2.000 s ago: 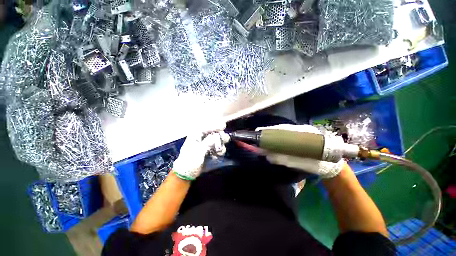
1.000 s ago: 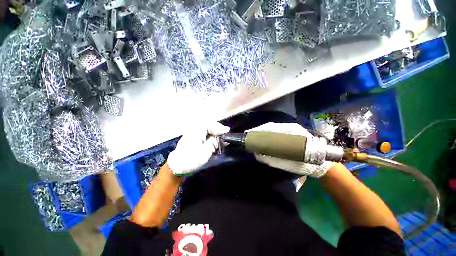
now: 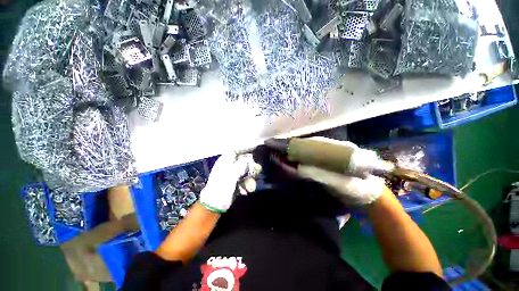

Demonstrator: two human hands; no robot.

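My right hand, in a white knit glove, is closed around the olive-tan cylinder of the air tool. The tool lies nearly level over my lap, its dark nose pointing left to the table edge. Its rear joins a tan-brown hose. My left hand, in a white glove with a green-edged cuff, is left of and slightly below the nose, fingers curled. A thin dark edge shows at its fingertips, but blur and glare hide whether it holds a part.
The white table bears a pile of silver pins, perforated metal brackets and clear bags of pins at left and right. Blue bins sit below its edge: a parts-filled one at left, another under the tool.
The view has shifted, so the table contents sit further right. The tool nose has moved up and away from my left hand's fingers, which it met before. My right hand still grips the tool.
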